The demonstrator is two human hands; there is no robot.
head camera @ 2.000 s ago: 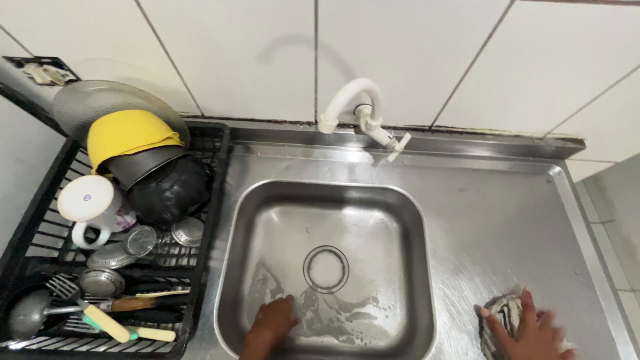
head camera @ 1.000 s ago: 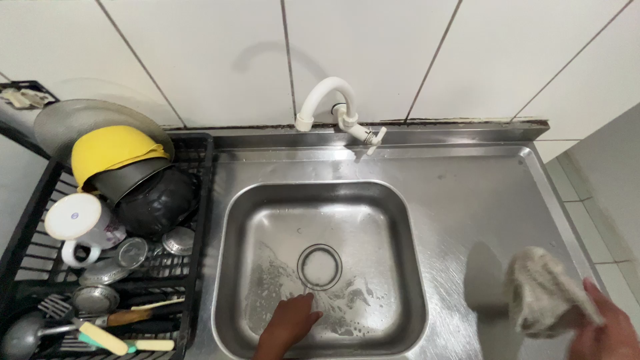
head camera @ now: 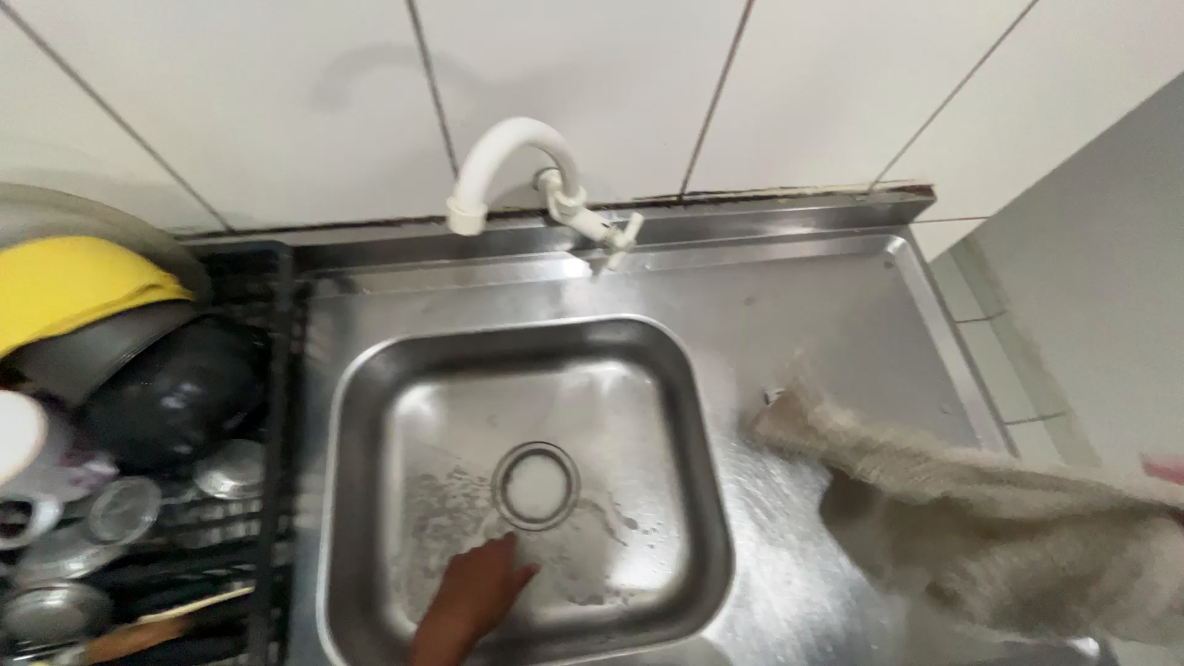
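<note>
My left hand (head camera: 486,578) is over the lower part of the stainless steel sink basin (head camera: 712,518), near the round drain (head camera: 536,486), with nothing seen in it; its fingers look loosely curled. At the right edge only a blurred bit of my right hand (head camera: 1164,468) shows, by the end of a beige cloth (head camera: 999,518). The cloth stretches leftward over the steel counter, blurred by motion, and hides part of the counter. Water drops lie on the basin floor around the drain.
A white curved faucet (head camera: 518,139) with a cross handle stands behind the basin. At the left, a black dish rack (head camera: 277,370) holds a yellow bowl (head camera: 83,282), a black bowl (head camera: 176,388), a white mug, glass items and utensils. A tiled wall (head camera: 573,55) rises behind.
The right hand was flat on the cloth on the counter, then lifted it; now the cloth is spread out longer and the hand is mostly out of view. The left hand stays in the basin.
</note>
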